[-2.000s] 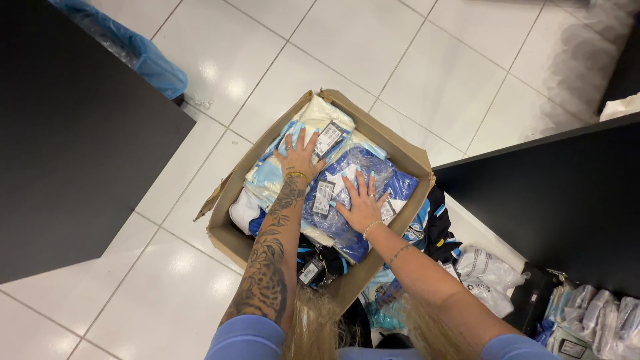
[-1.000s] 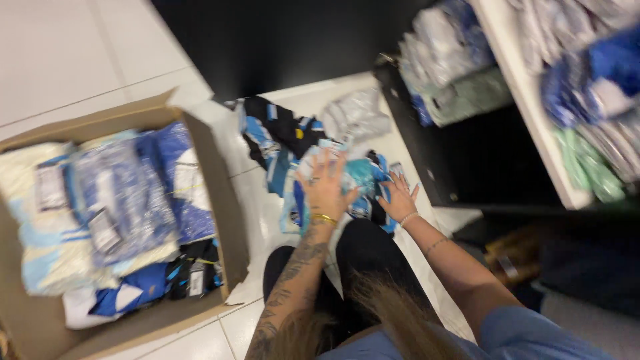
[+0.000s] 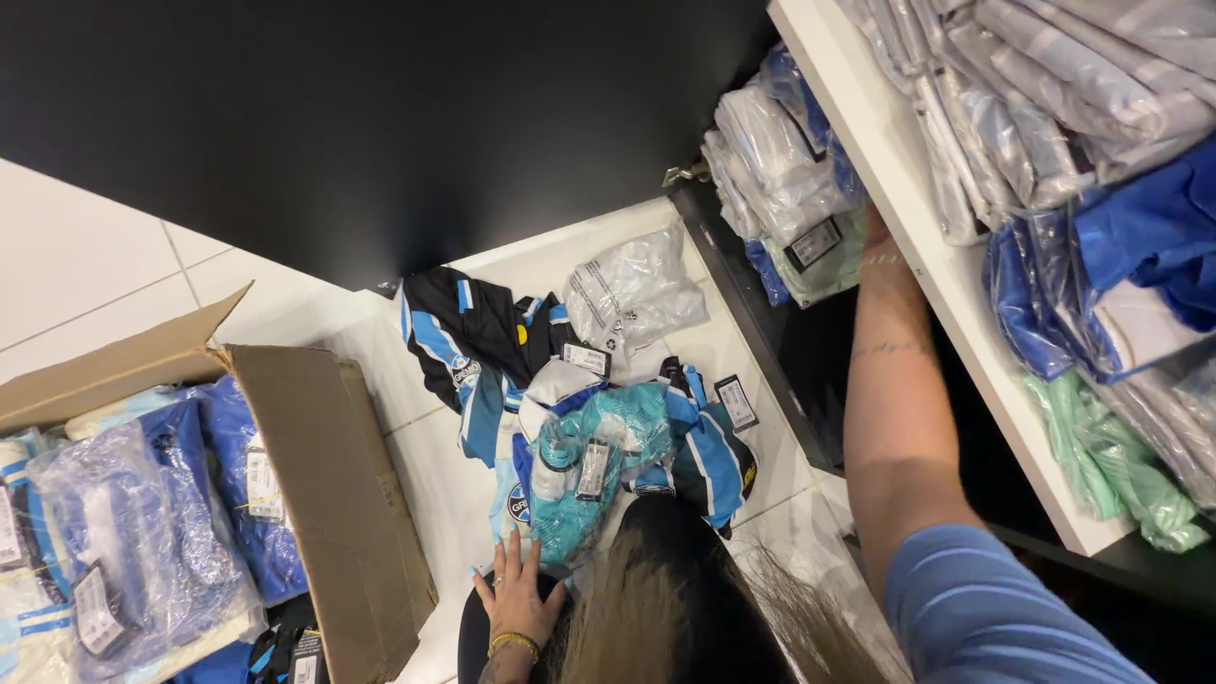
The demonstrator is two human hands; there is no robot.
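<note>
My left hand (image 3: 520,594) rests with spread fingers on my knee, at the lower edge of a teal garment in clear plastic (image 3: 589,446). My right arm reaches into the cabinet beneath a white shelf; of my right hand (image 3: 876,237) only a small part shows beside a green bagged garment (image 3: 825,266), and its fingers are hidden. Black, blue and white striped jerseys (image 3: 484,361) with tags lie on the tiled floor around the teal garment. Beyond them is a pale garment in a clear bag (image 3: 638,290). White bagged garments (image 3: 779,161) are stacked in the cabinet.
A cardboard box (image 3: 332,475) at the left holds bagged blue garments (image 3: 152,532). A black panel (image 3: 380,123) spans the top. The white shelf (image 3: 912,247) at the right bears grey, blue and green bagged clothing. A metal latch (image 3: 686,175) sits at the cabinet's edge.
Both hands were on garments in the box, then on those on the floor. Now my right hand has moved into the cabinet and my left lies at my knee. The view has swung right.
</note>
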